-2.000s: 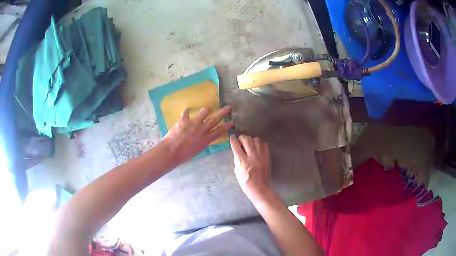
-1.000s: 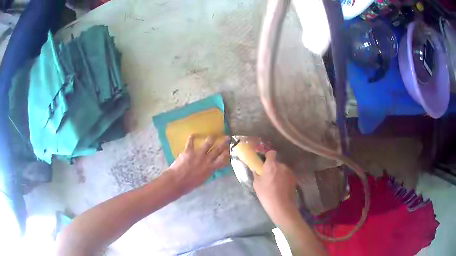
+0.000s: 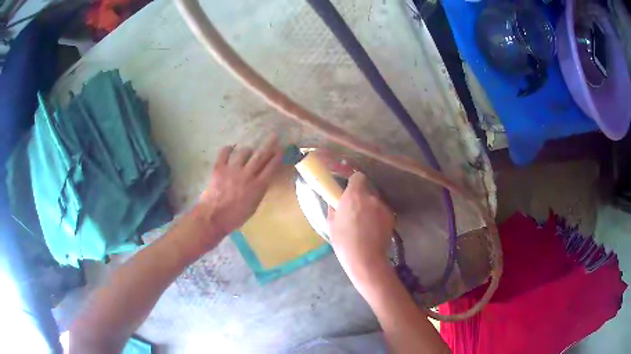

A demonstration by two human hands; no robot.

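Note:
The green pocket piece [image 3: 261, 271] lies on the pressing table with the yellow template [image 3: 277, 225] on top. A green border shows along the near and left edges; my hands and the iron hide much of the rest. My right hand [image 3: 361, 220] grips the pale yellow handle of the iron [image 3: 313, 206], which stands at the right edge of the template. My left hand [image 3: 242, 181] lies over the far left part of the piece, fingers spread towards the iron's tip. A bit of green shows between its fingertips and the iron.
A loose pile of green cut pieces [image 3: 97, 169] lies at the left. The tan hose [image 3: 277, 100] and purple cord [image 3: 394, 104] cross above the table [image 3: 228, 28]. Red cloth [image 3: 529, 283] is at the lower right. A purple basin [image 3: 600, 104] stands on a blue surface [image 3: 477, 76].
My right hand took hold of the iron and has moved it up along the right edge. The piece with the template has turned. My left hand has moved up and left. The hose and cord swung left.

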